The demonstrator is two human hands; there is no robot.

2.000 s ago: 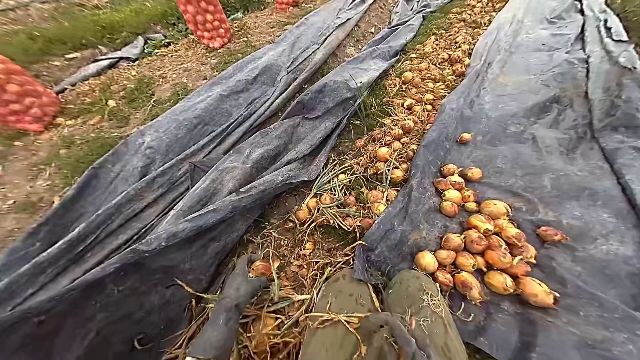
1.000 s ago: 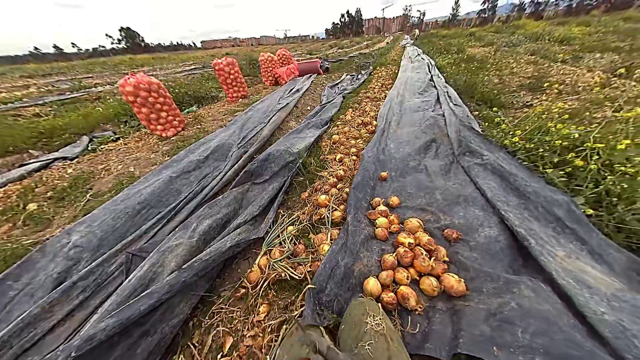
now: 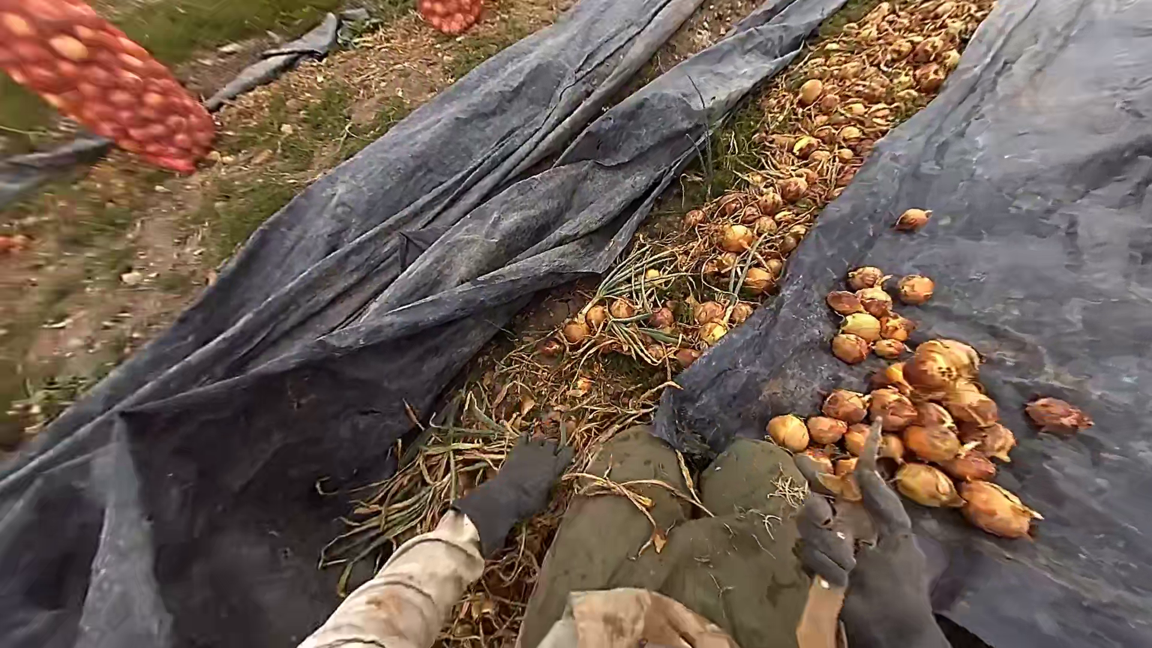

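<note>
My left hand [image 3: 517, 486], in a dark grey glove, reaches low over dry onion stalks [image 3: 423, 486] left of my knees, fingers slightly apart; no onion shows in it. At the near edge of a pile of brown onions [image 3: 931, 441], my right hand [image 3: 864, 531], also gloved, has one finger stretched forward. An onion [image 3: 841, 484] lies by its fingers, and a tan, handle-like piece [image 3: 821, 612] shows below them; whether the hand grips either is unclear. The pile rests on dark plastic sheeting [image 3: 1062, 297], with one onion [image 3: 1060, 415] apart on its right.
A row of onions with dry tops [image 3: 774, 216] runs forward between the sheeting and a folded dark sheet [image 3: 360, 270]. Red mesh sacks of onions [image 3: 117, 90] stand beyond at the upper left. My knees [image 3: 630, 495] bear bits of dry stalk.
The view has tilted down sharply since one second ago. Two seconds ago an onion showed at my left hand's fingertips; none shows there now. My right hand has moved right, to the pile.
</note>
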